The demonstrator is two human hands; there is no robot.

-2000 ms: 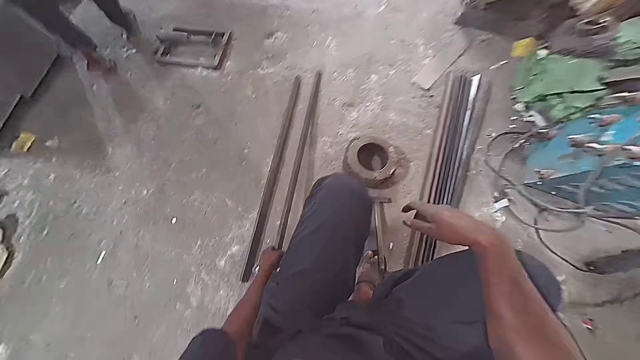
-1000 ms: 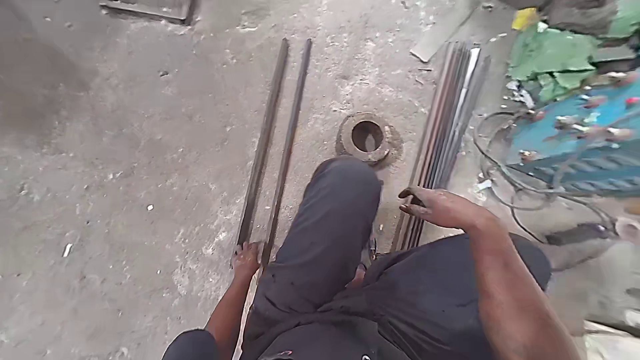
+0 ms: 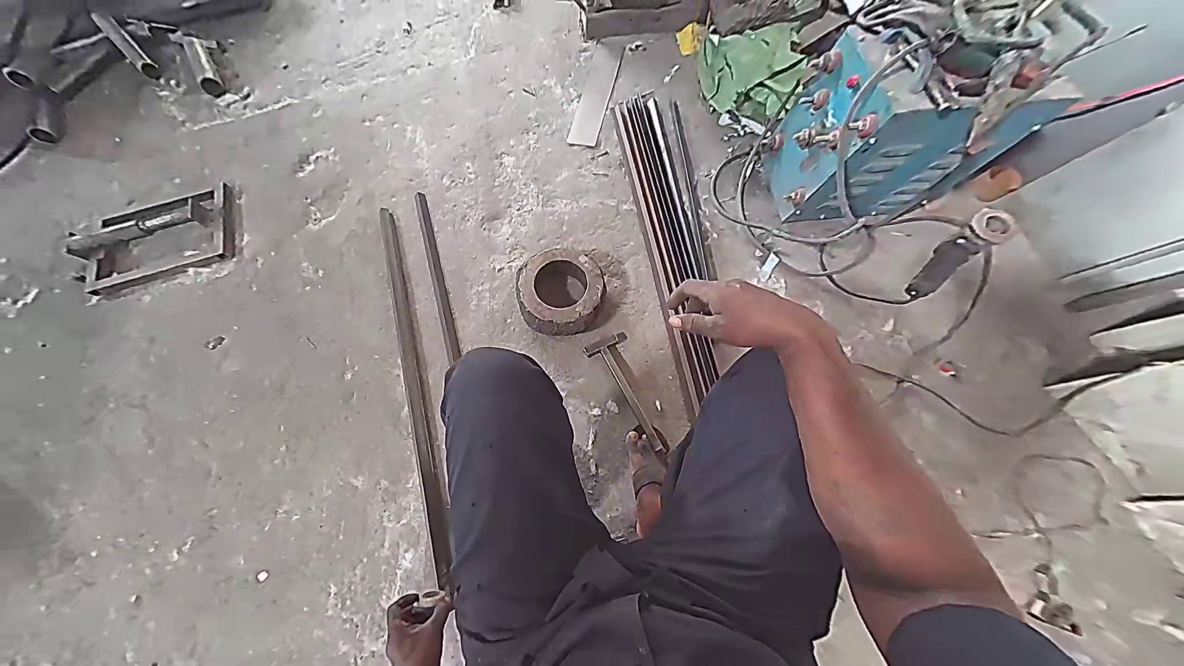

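Note:
My left hand point(image 3: 419, 627) is at the lower end of a long metal bar point(image 3: 413, 398) on the floor, its fingers curled at the bar's end. A second, thinner bar point(image 3: 437, 277) lies beside it, partly hidden by my knee. My right hand point(image 3: 712, 313) hangs over a bundle of long metal bars point(image 3: 661, 203), fingers slightly bent and holding nothing. Between the bars sits a thick round metal ring point(image 3: 561, 290). A hammer point(image 3: 629, 384) lies below the ring, its handle end by my foot.
A blue welding machine point(image 3: 879, 157) with cables and an angle grinder point(image 3: 948, 259) are at the right. Green sheeting point(image 3: 754, 69) and a flat metal strip point(image 3: 595, 102) lie beyond the bundle. A small metal frame point(image 3: 157, 236) and cut pipes point(image 3: 199, 65) are at the left.
My left hand has moved back toward me, down to the bar's near end. My right hand stays by the bundle. The view has shifted, and more of the hammer shows than one second ago.

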